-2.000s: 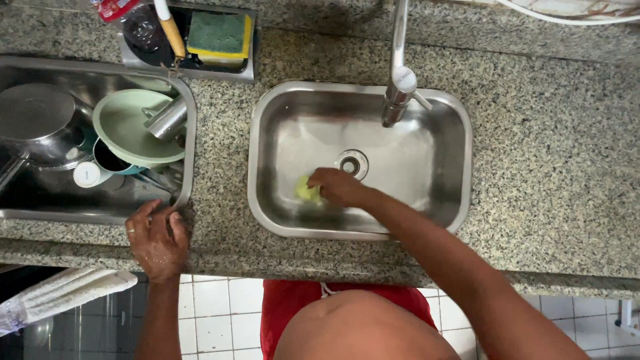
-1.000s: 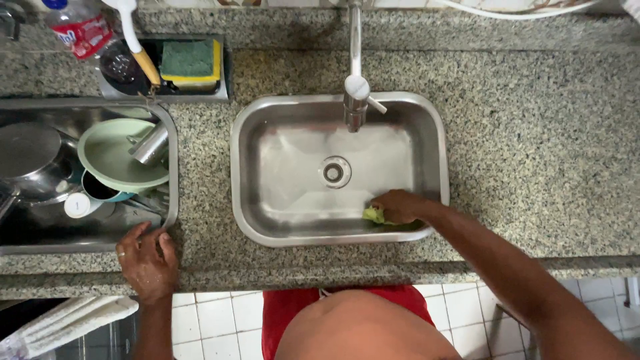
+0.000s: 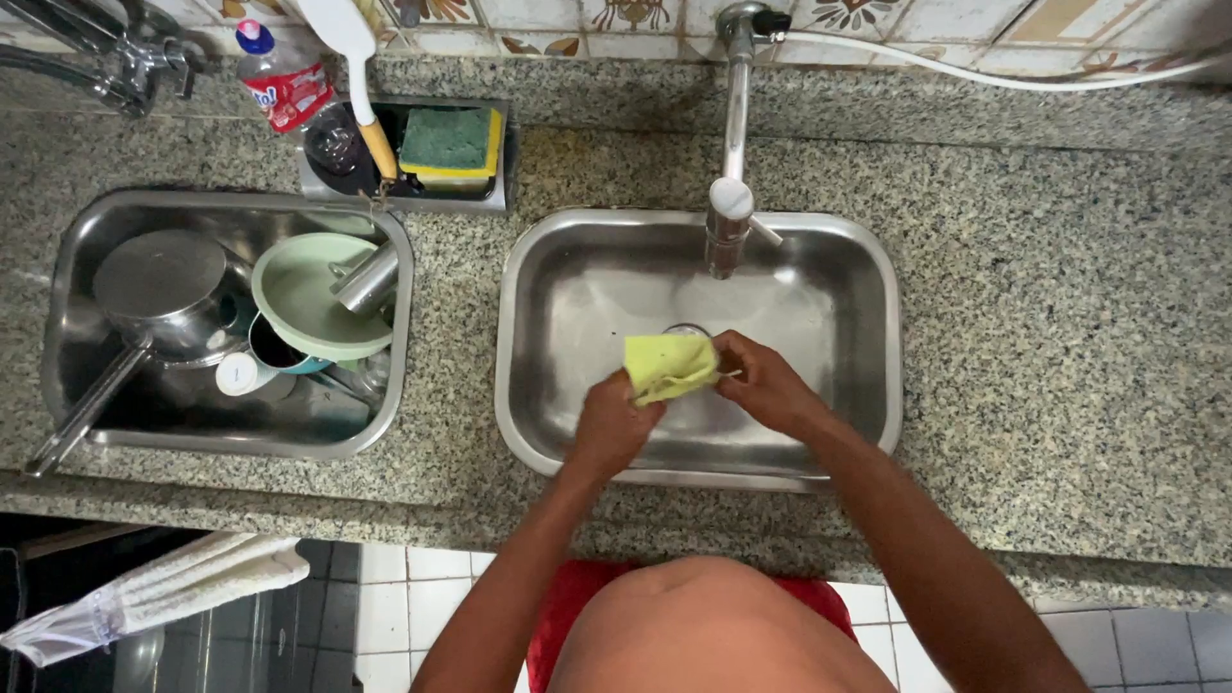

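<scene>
A folded yellow-green cloth (image 3: 671, 367) is stretched between my two hands, above the right-hand stainless steel sink (image 3: 828, 298). My left hand (image 3: 618, 423) grips its lower left end. The fingers of my right hand (image 3: 765, 383) pinch its right end. The cloth partly covers the sink drain (image 3: 687, 330). Over the back of this sink reaches a chrome faucet (image 3: 731, 207) with a small side lever, and no running water is visible.
The left sink (image 3: 409, 289) holds an upturned saucepan (image 3: 164, 279), a pale green bowl (image 3: 308, 298), a metal cup (image 3: 368, 279) and a white-lidded item (image 3: 238, 373). Behind, a caddy (image 3: 433, 200) holds a sponge (image 3: 449, 142), brush (image 3: 351, 48) and bottle (image 3: 289, 91). A towel (image 3: 192, 587) hangs lower left.
My left hand has left the counter edge by the left sink and now grips the cloth. My right hand has lifted the cloth from the sink's lower right area toward the middle.
</scene>
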